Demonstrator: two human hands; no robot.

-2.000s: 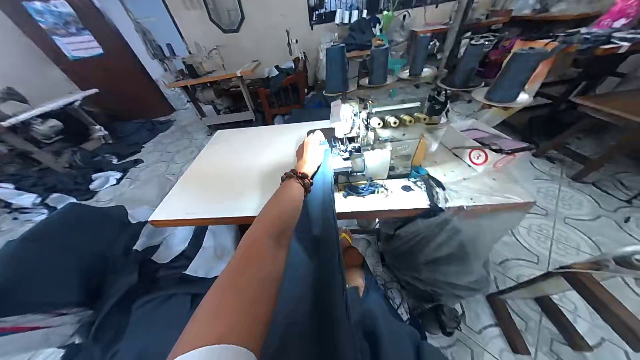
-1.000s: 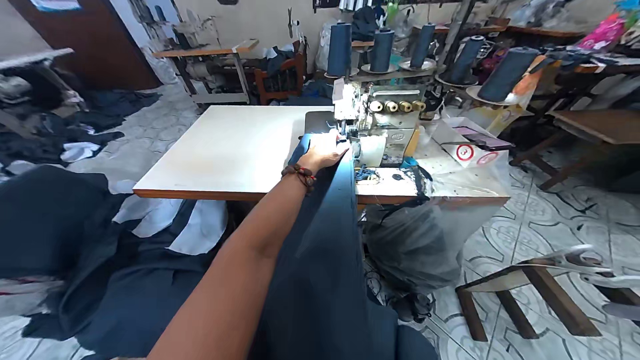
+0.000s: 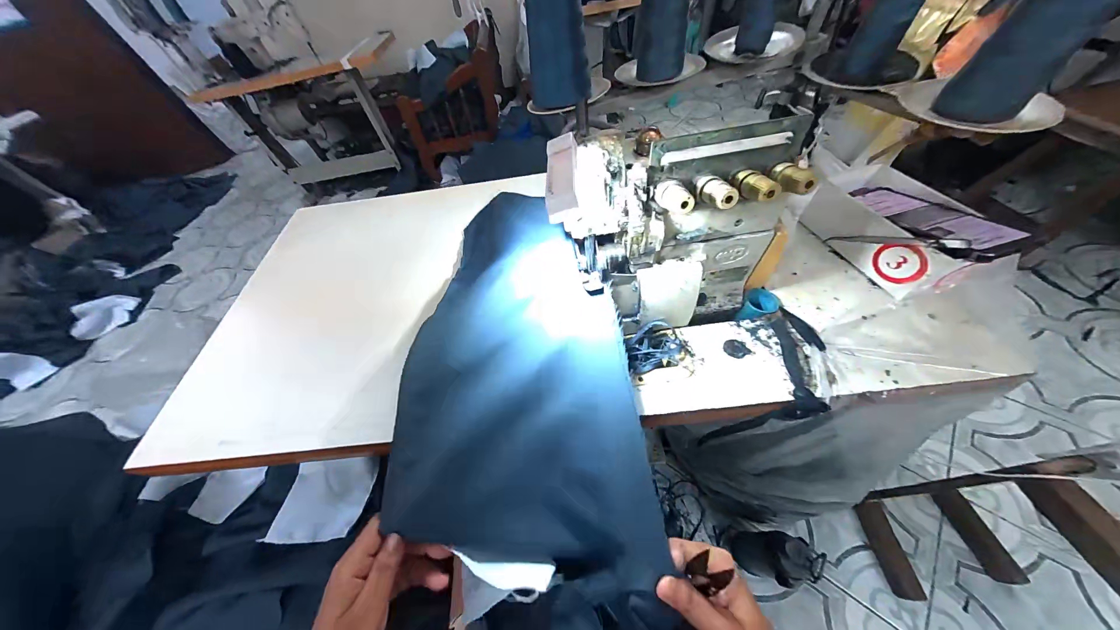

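Note:
A dark navy fabric piece [image 3: 516, 411] lies over the white tabletop [image 3: 306, 324] and hangs past its front edge. Its right edge runs under the lit presser foot [image 3: 593, 282] of an overlock sewing machine [image 3: 691, 219]. Low in the view, my left hand [image 3: 381, 573] pinches the fabric's near left corner between thumb and fingers. The near right edge is gripped by my right hand [image 3: 709, 586]. Between the hands a white cloth piece [image 3: 507, 573] shows beneath the navy fabric. Thread scraps [image 3: 656, 348] lie beside the machine's needle area.
Thread cones [image 3: 560, 52] stand on plates behind the machine. To its right are a small blue cup [image 3: 758, 304] and tweezers [image 3: 910, 241]. A grey bag [image 3: 787, 464] hangs below the table's right front edge. Dark garments [image 3: 61, 516] are heaped at left.
The left hand has left the area by the presser foot and now holds the fabric's near end. Both hands are now low in view. The view has moved closer to the machine.

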